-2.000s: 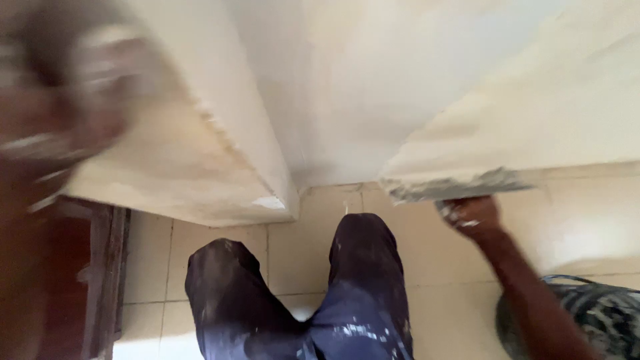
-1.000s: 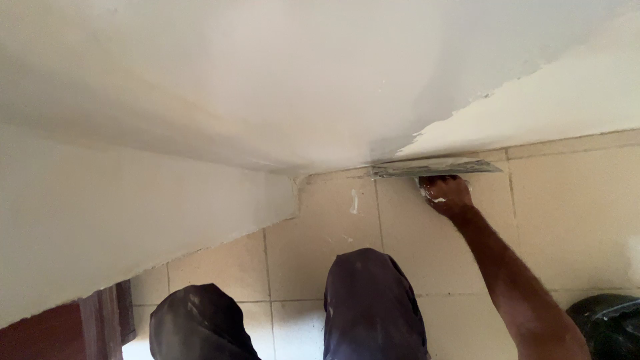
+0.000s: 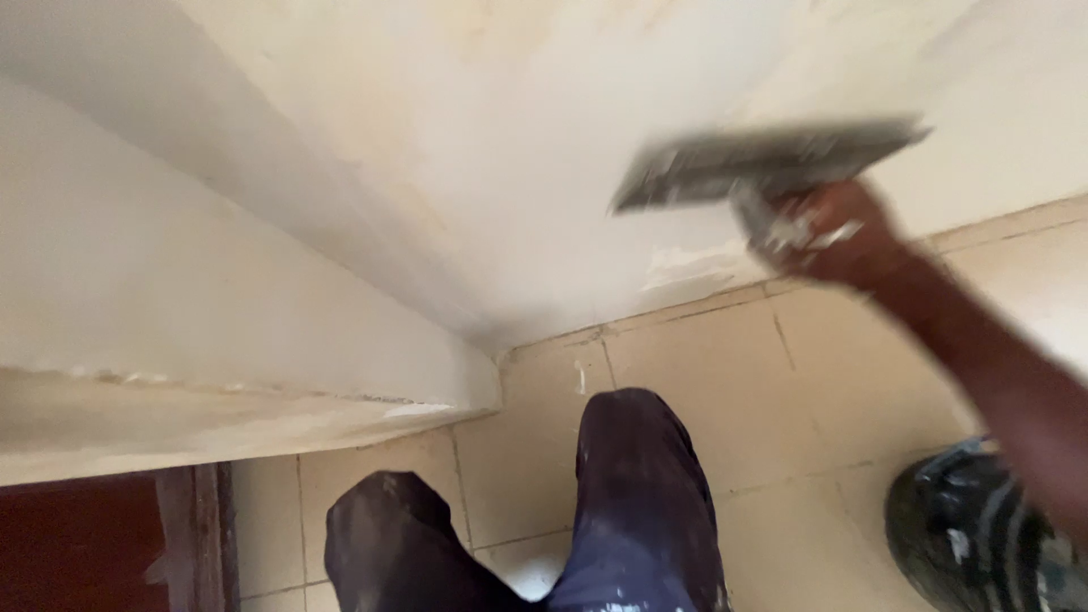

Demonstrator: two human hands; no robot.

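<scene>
My right hand point(image 3: 829, 229), marked with pale compound, grips the handle of a wide plastering trowel point(image 3: 765, 161) in front of the wall point(image 3: 527, 170). The trowel is blurred, and whether its blade touches the wall cannot be told. Below it, a smear of wet filler point(image 3: 688, 268) lies low on the wall near the floor. My left hand is out of view.
A dark bucket point(image 3: 960, 527) streaked with compound stands at the lower right on the tiled floor point(image 3: 731, 399). At left a wall return point(image 3: 255, 297) juts out, with a dark reddish-brown door or panel point(image 3: 76, 544) below. My knees are at bottom centre.
My right hand has lifted the trowel from the foot of the wall to higher up. My left hand, blurred at the upper left two seconds ago, is gone from view.
</scene>
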